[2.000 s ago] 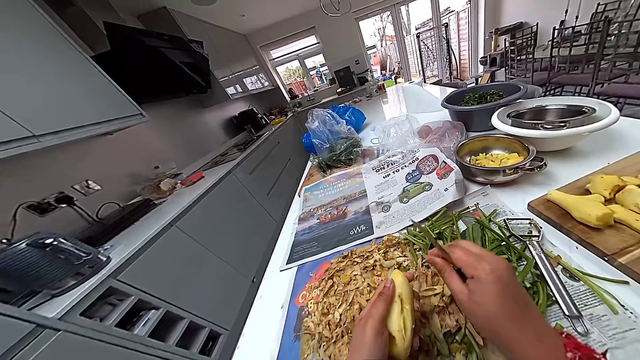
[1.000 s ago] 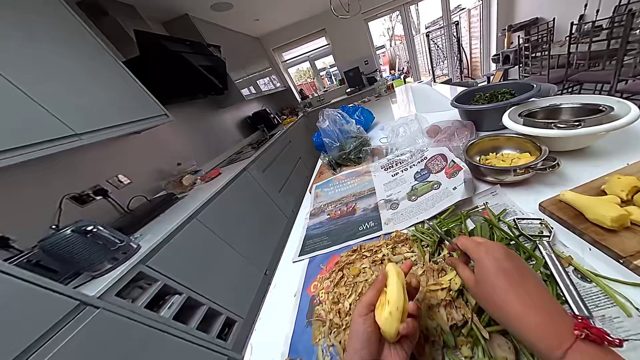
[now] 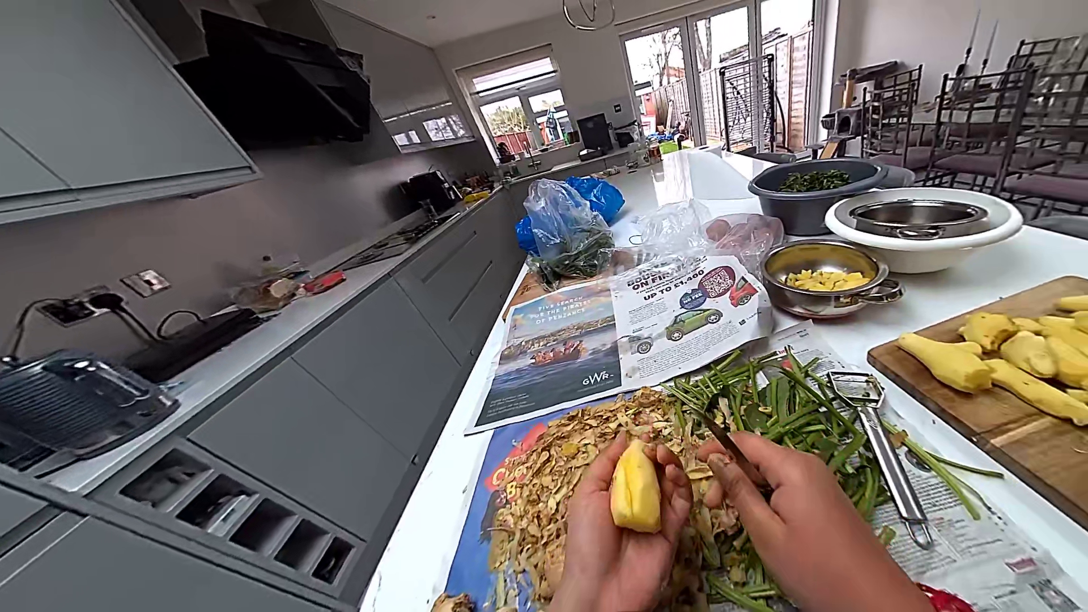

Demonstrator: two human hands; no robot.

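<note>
In my left hand [image 3: 625,527] lies a peeled yellow piece of ginger root [image 3: 636,489], its cut side up. My right hand [image 3: 778,493] holds a small knife [image 3: 729,440] by its handle, the dark blade pointing up and left, apart from the piece. Beneath both hands, brown peelings [image 3: 552,480] and green stalks [image 3: 786,399] cover newspaper. A metal Y-shaped peeler [image 3: 884,450] rests to the right of the stalks. More peeled yellow roots [image 3: 1033,353] lie on a wooden board [image 3: 986,425], and a steel pan [image 3: 823,302] contains cut yellow pieces [image 3: 826,280].
Behind the peelings lies an open newspaper [image 3: 552,357]. Plastic bags [image 3: 565,217], a grey tub of greens [image 3: 816,208] and a white bowl [image 3: 926,246] with a steel dish [image 3: 918,212] inside stand farther back. Grey cabinets run along the left.
My left hand has tilted the yellow piece, and its fingers are more spread around it. My right hand has come up and nearer to the left, with the knife now plainly in sight.
</note>
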